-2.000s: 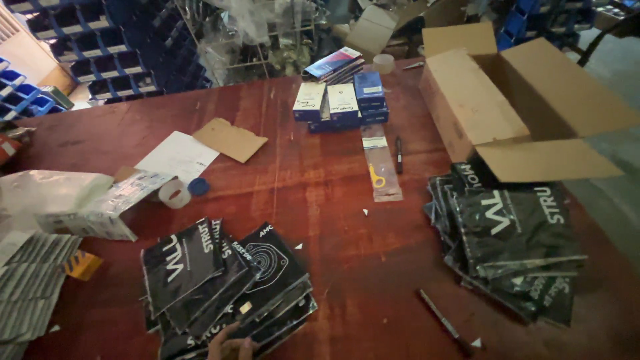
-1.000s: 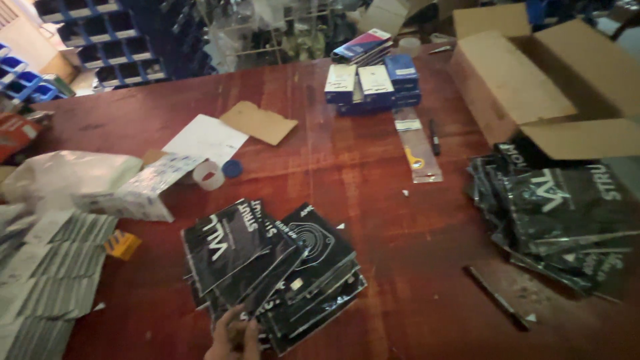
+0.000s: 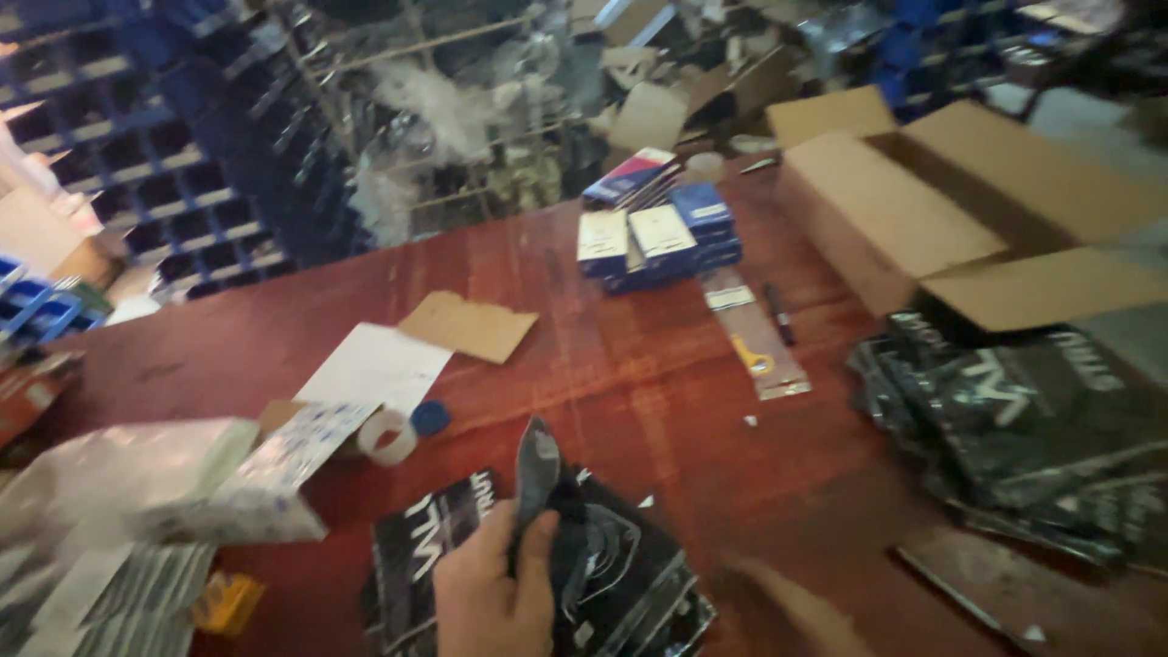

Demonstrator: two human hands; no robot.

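Observation:
My left hand [image 3: 497,584] grips the edge of a black printed plastic packet [image 3: 538,465], which it holds upright above a pile of similar packets [image 3: 639,566] at the lower middle. My right hand [image 3: 794,602] is a blur at the bottom, just right of that pile; how its fingers lie does not show. A second heap of black packets [image 3: 1013,429] lies on the right, in front of an open cardboard box [image 3: 885,201].
Blue and white small boxes [image 3: 657,242] stand at the back. A clear bag with a yellow item [image 3: 753,338] lies beside a black pen [image 3: 779,315]. Left are white paper [image 3: 374,365], torn cardboard [image 3: 467,326], a tape roll [image 3: 387,438] and stacked silvery packets [image 3: 137,602].
My left hand now holds a packet up; a second earlier it was low at the pile's near edge. My right hand has come into view at the bottom.

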